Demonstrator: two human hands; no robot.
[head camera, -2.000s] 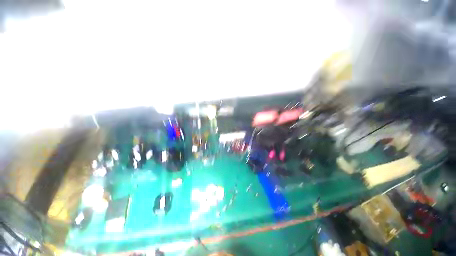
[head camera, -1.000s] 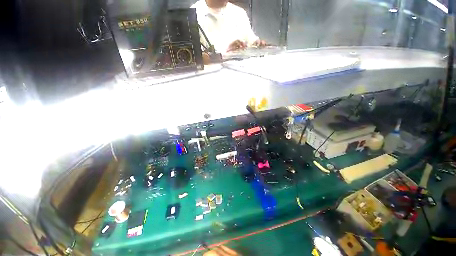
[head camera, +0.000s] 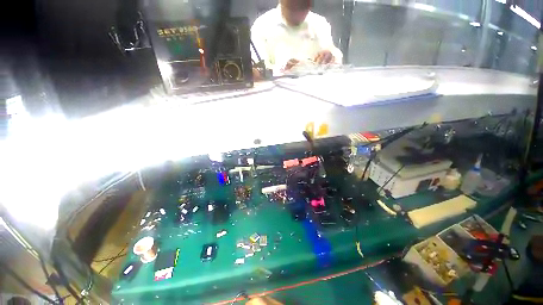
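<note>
A small part of one bare hand shows at the bottom edge, cut off by the frame; I cannot tell which hand it is or whether it holds anything. The other hand is not seen. Nearest in front, a black rounded unit (head camera: 208, 252) lies on the green mat (head camera: 202, 275). Small silver, white and yellow rectangles (head camera: 254, 241) lie to its right. A black flat piece with a pale lower end (head camera: 167, 264) and a copper-pink wire reel (head camera: 144, 249) lie to its left.
Parts boxes (head camera: 437, 262) with brassy pieces and red-handled tools stand at right, beside a pale yellow bar (head camera: 442, 211). A crumpled white bundle (head camera: 387, 298) lies bottom right. A white shelf (head camera: 238, 116) spans behind; a person (head camera: 295, 39) sits beyond it.
The view has steadied from a strong blur and has tilted, so the bench things sit slightly lower and further right than one second ago. The visible bit of hand stays at the bottom edge.
</note>
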